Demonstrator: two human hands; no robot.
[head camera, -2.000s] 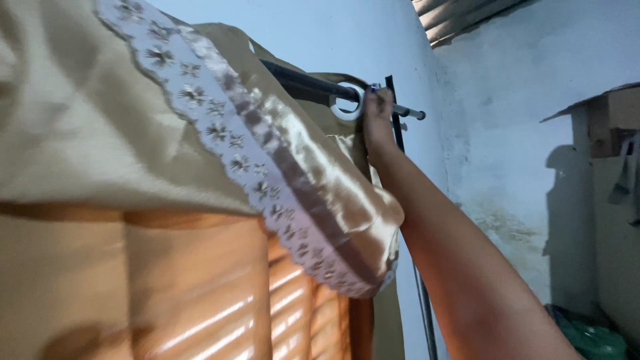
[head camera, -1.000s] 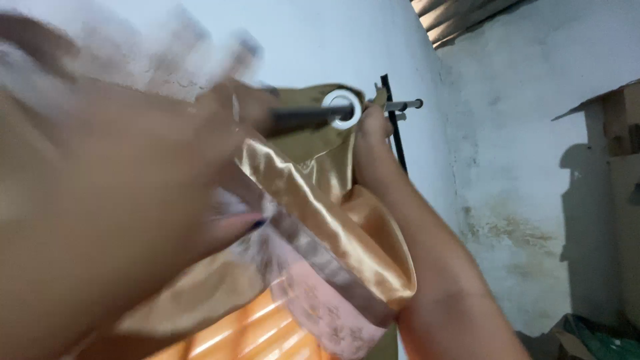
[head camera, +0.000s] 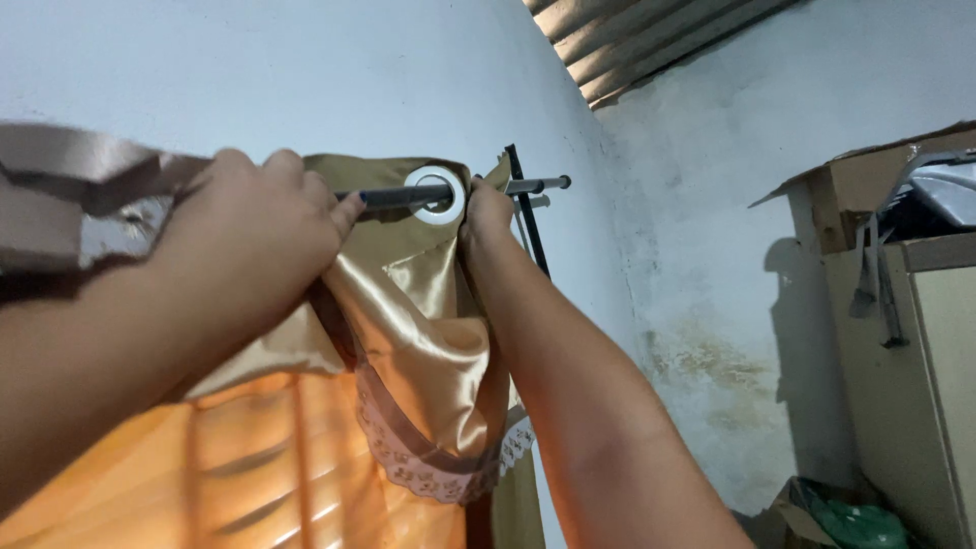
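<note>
My left hand (head camera: 259, 213) is closed round the dark curtain rod (head camera: 393, 198), left of a white ring eyelet (head camera: 436, 195) in the gold satin curtain (head camera: 427, 313). The rod passes through that eyelet. At the eyelet's right side, my right hand (head camera: 488, 210) grips the bunched curtain top by the rod; its fingers are partly hidden. A lace trim (head camera: 435, 476) edges the hanging satin. Farther right the rod's end cap (head camera: 564, 182) sticks out past a dark upright bracket (head camera: 531, 213).
Light comes through orange fabric over a slatted window (head camera: 252, 465) below. A cardboard box (head camera: 869, 183) and a metal item with hanging straps (head camera: 884, 282) top a pale cabinet (head camera: 862, 366) at right. A box holding a green bag (head camera: 862, 526) stands low beside it.
My left hand, out of sight two seconds ago and blurred across the curtain one second ago, is now on the rod. My right hand stays at the curtain top near the rod's end.
</note>
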